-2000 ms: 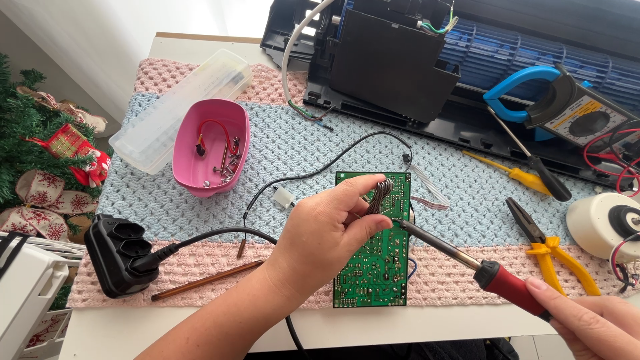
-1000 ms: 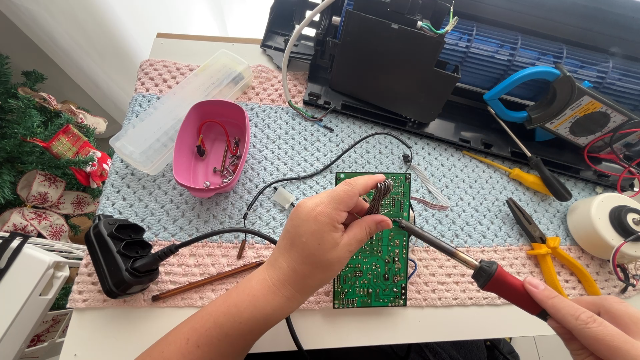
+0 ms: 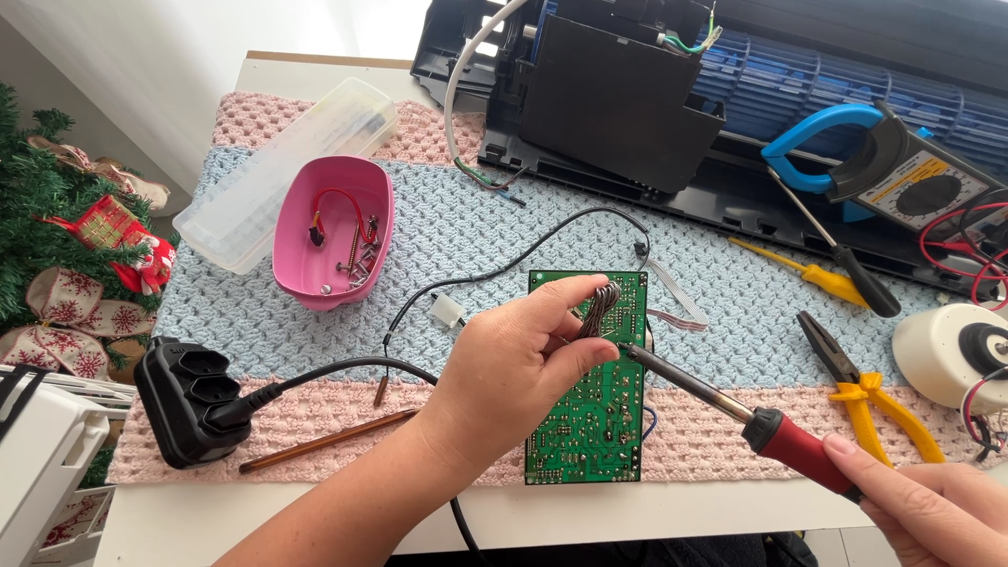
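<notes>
A green printed circuit board [image 3: 591, 433] lies solder side up on a crocheted cloth. My left hand [image 3: 512, 362] is over its upper left part, thumb and forefinger pinching a small coil of solder wire [image 3: 600, 309]. From the right, my right hand [image 3: 906, 496] holds a soldering iron [image 3: 795, 453] by its red handle. The iron's dark tip is at the board, just right of my left thumb; whether it touches the solder cannot be made out. My left fingers hide part of the board. A black cable with a white connector [image 3: 447, 310] curves behind the board.
Left of my hands are a pink tub [image 3: 290, 272] of screws, a clear plastic case [image 3: 236, 205] and a black power socket block [image 3: 169, 425]. Pliers [image 3: 854, 386], screwdrivers [image 3: 839, 283], a clamp meter [image 3: 906, 173] and a white motor [image 3: 925, 354] lie right. An air conditioner's black housing [image 3: 606, 102] spans the back.
</notes>
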